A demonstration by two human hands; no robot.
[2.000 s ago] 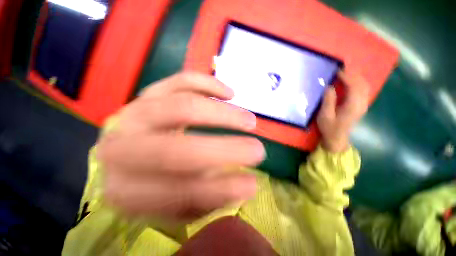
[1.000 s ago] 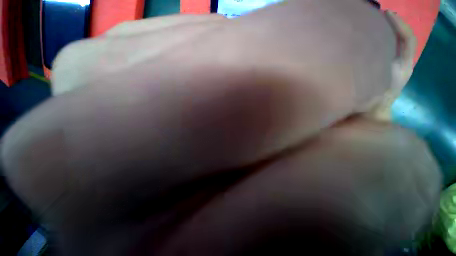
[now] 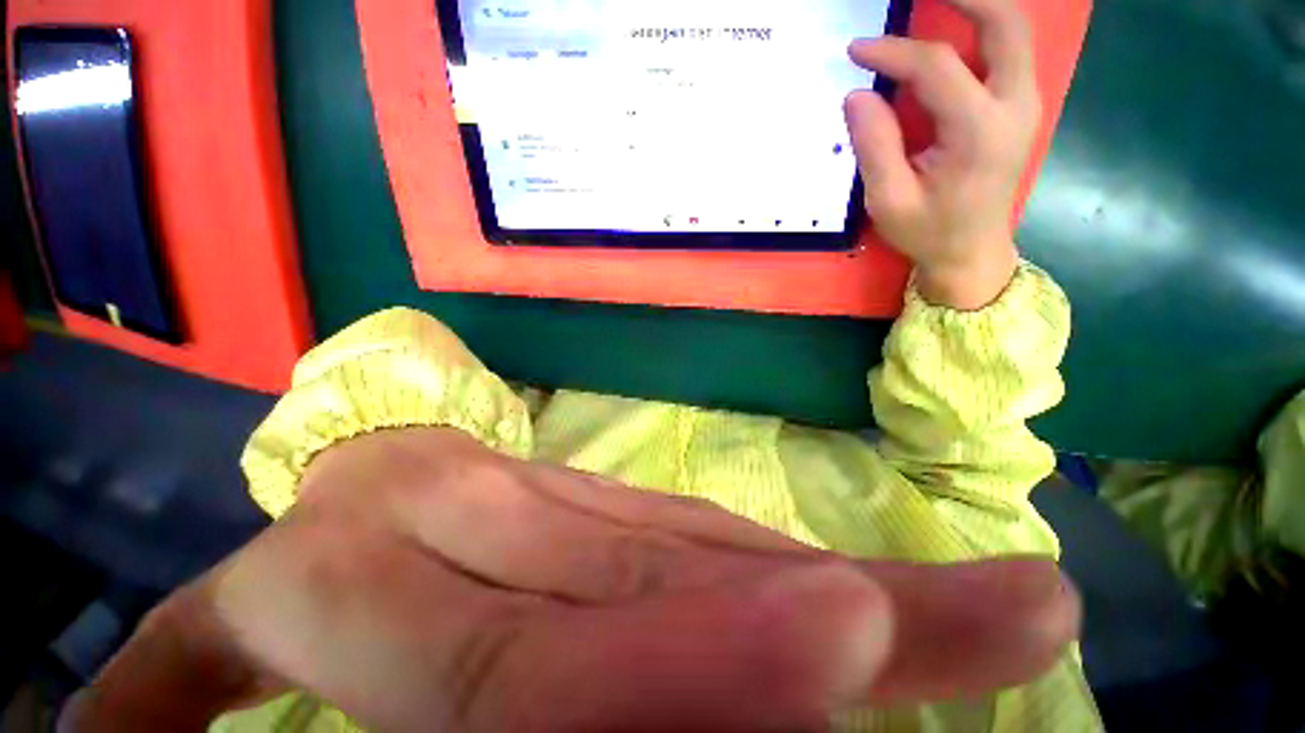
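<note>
A tablet (image 3: 673, 129) lies on a red-orange foam pad (image 3: 644, 275) at the top centre, its white screen lit with a settings-like list. Its top edge is cut off by the picture. My right hand (image 3: 952, 151) is at the tablet's right edge, fingers curled and apart, with a fingertip and the thumb tip over the screen's right side; whether they touch is hard to tell. My left hand (image 3: 616, 587) is large and near the camera at the bottom, away from the tablet, with fingers extended and nothing visible in it.
A second, dark tablet (image 3: 93, 179) lies on another red-orange pad (image 3: 229, 186) at the left. The green bench (image 3: 1174, 244) shows between and around the pads. A grey floor is at the lower left. Another person's yellow-green sleeve (image 3: 1195, 523) is at the right edge.
My left hand, which covered most of the view a second ago, is now lower. The tablet and pad appear higher and straighter in view, and the screen shows a list instead of the earlier dark mark.
</note>
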